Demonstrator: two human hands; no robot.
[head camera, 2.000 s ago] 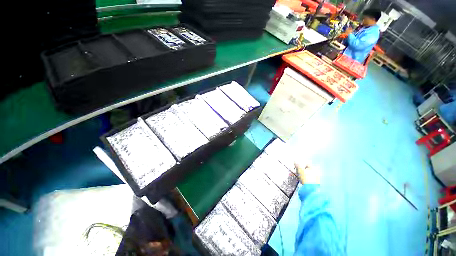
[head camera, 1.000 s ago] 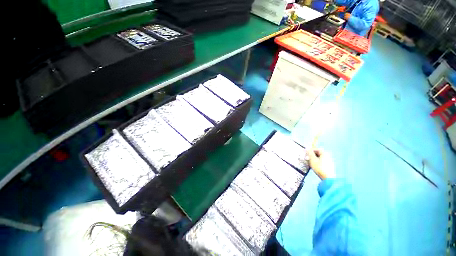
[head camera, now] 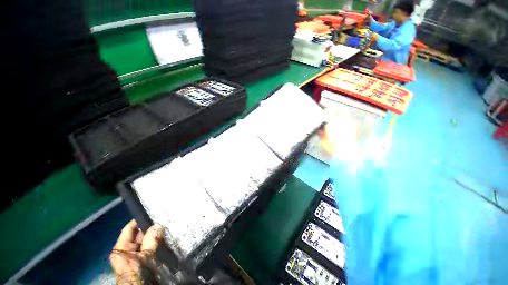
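Observation:
A black foam tray (head camera: 129, 201) filled with a row of whitish bubble-bagged boards (head camera: 239, 161) slants across the middle. My left hand (head camera: 135, 250) grips its near left end, thumb near the rim. My right hand (head camera: 333, 133) is at its far right end, washed out by glare, fingers unclear. Whether the tray touches the stack below cannot be told. At lower right, another black tray holds bare patterned boards (head camera: 321, 240) in its slots, partly hidden by my right sleeve.
A partly empty tray stack (head camera: 161, 125) stands on the green bench behind, with tall black tray piles (head camera: 245, 39) beyond. Red-orange compartment trays (head camera: 362, 89) sit on a pale bin (head camera: 348, 119). A person in a blue smock (head camera: 398, 42) works at the bench's far end.
The bagged tray at lower right has left that place, exposing bare boards there. A bagged tray is now held over the left stack's area. My left hand has come into clear view at its near end.

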